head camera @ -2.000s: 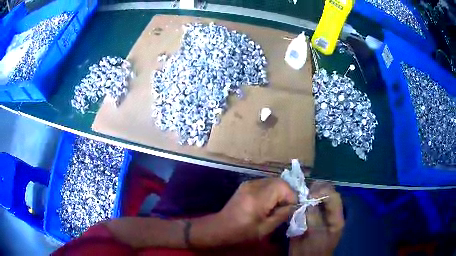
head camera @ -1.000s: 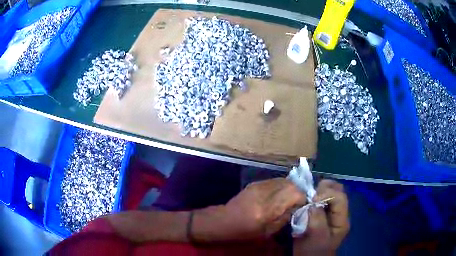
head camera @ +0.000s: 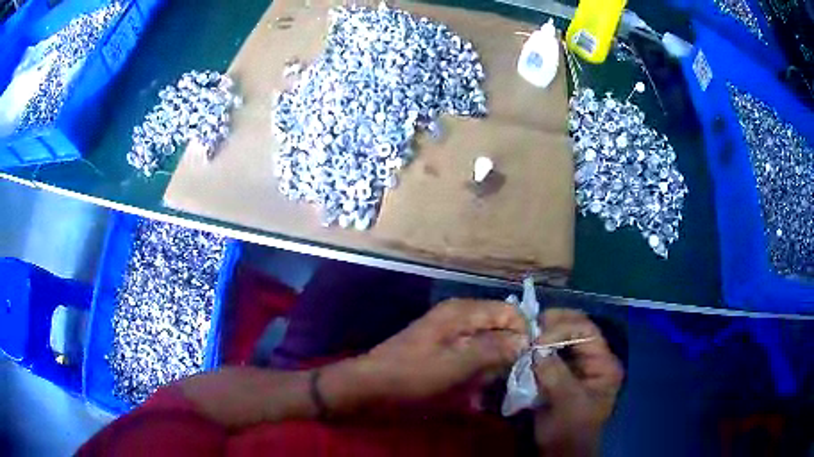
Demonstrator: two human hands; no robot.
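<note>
My left hand (head camera: 455, 344) and my right hand (head camera: 576, 370) are close together just below the bench's front edge. Between their fingertips is a crumpled white tissue (head camera: 524, 386), with one end sticking up and the other hanging down. A thin pale stick (head camera: 564, 343) passes from the tissue across my right fingers. The left fingers pinch the tissue from the left, the right fingers from the right. Where the stick enters the tissue is hidden. A small white cap (head camera: 483, 169) stands alone on the cardboard (head camera: 446, 232).
Heaps of silvery parts lie centre (head camera: 357, 116), left (head camera: 187, 120) and right (head camera: 625, 165). A white glue bottle (head camera: 539, 58) and yellow bottle (head camera: 593, 29) are at the back. Blue bins stand left (head camera: 49, 147), right (head camera: 727, 214) and below the bench (head camera: 94, 357); a blue stool (head camera: 22, 312) is lower left.
The bench has shifted upward in view. More of the stick shows across my right fingers, which look more spread. Both hands still hold the tissue.
</note>
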